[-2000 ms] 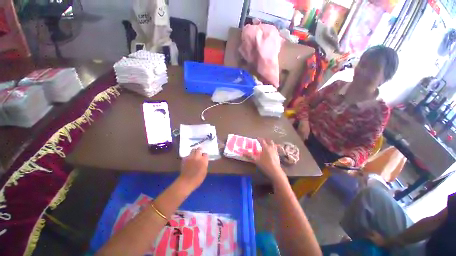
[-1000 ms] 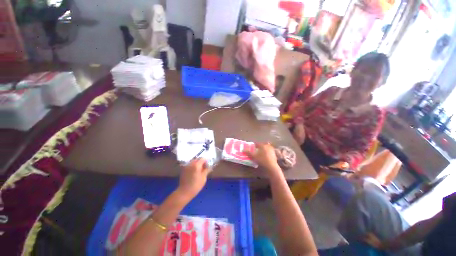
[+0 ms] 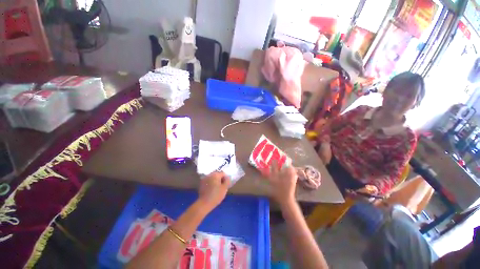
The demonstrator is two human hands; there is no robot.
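A pile of whitish clear bags with black print [image 3: 213,153] lies near the table's front edge. My left hand [image 3: 215,185] is at its lower edge with the fingers closed on a bag there. A stack of red-and-white cards [image 3: 267,153] lies to the right, turned at an angle. My right hand [image 3: 282,178] is on its lower right part; whether it grips a card is hidden. The near blue tray [image 3: 264,226] below the table edge holds overlapping filled bags [image 3: 234,254].
A smartphone [image 3: 179,137] stands left of the bags. Rubber bands [image 3: 309,177] lie at the right. A white cable [image 3: 245,123], far blue tray [image 3: 239,97] and white stacks [image 3: 166,88] are further back. A seated person [image 3: 371,139] is at the right.
The view has shifted, so the table things appear further right and slightly lower. The card stack has turned to a steeper angle. The bag under my left hand now sticks out at the pile's lower right.
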